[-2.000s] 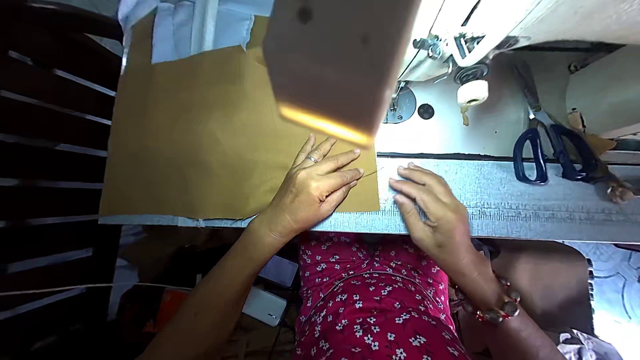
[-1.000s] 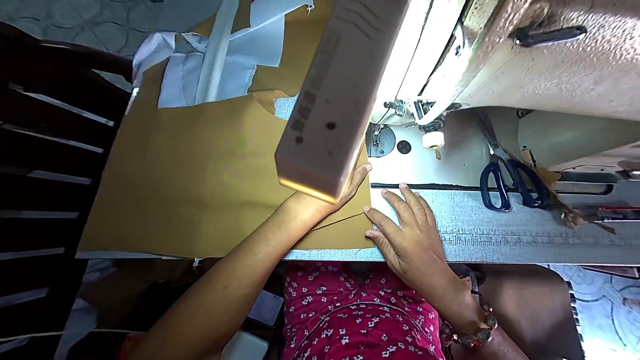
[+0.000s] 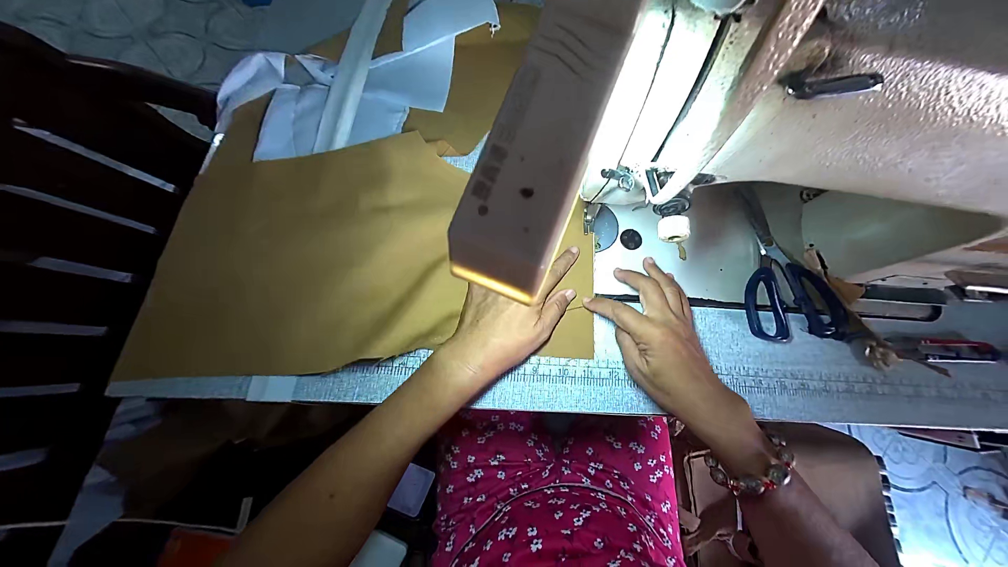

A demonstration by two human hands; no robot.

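A large piece of tan fabric [image 3: 315,260] lies over the left part of the sewing table [image 3: 472,386], its right edge beside the needle area of a sewing machine [image 3: 890,150]. My left hand [image 3: 512,319] rests flat on the fabric, fingers spread, partly hidden by the machine's pale head cover [image 3: 543,150]. My right hand [image 3: 657,331] has its fingers apart; its index fingertip touches the fabric's right edge at the end of a thin dark line, and the other fingers lie over the metal bed plate [image 3: 713,260]. Neither hand grips anything.
Dark-handled scissors [image 3: 768,303] lie right of my right hand, beside a red-and-black tool [image 3: 945,350]. White fabric pieces [image 3: 425,71] and more tan fabric lie at the back left. A ruler scale runs along the front edge. A dark slatted chair [image 3: 79,260] stands at the left.
My left hand has moved up the fabric toward the needle area. The tan fabric's right edge has shifted toward the machine's needle area. My right hand stays near that edge.
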